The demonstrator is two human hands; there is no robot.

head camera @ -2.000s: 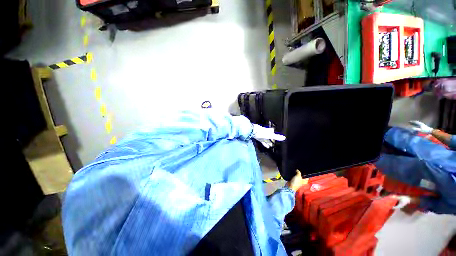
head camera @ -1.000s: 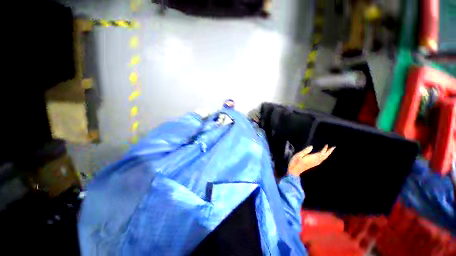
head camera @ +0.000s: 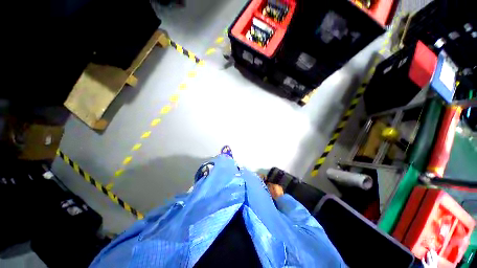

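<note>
My right hand [head camera: 274,189], bare, shows at the end of the blue sleeve, beside the near end of the black totes. Its fingers are small and blurred, so I cannot tell if it grips or touches a tote. My left hand is not in view. The black tote stack [head camera: 295,187] stands at my right, with a broad black tote or panel [head camera: 361,233] on the lower right, its pale rim showing.
Black totes with red foam and circuit boards [head camera: 260,32] stand ahead. A wooden pallet [head camera: 97,89] is at left. A green bench [head camera: 400,201] with a red foam tray [head camera: 444,222] is at right, a white-gloved hand [head camera: 431,259] touching it. A pale roll [head camera: 350,178] lies near the bench.
The view has swung right, bringing the filled totes ahead into sight. My right hand has left the top of the black tote and moved beside its near end. My gloved left hand has gone from view.
</note>
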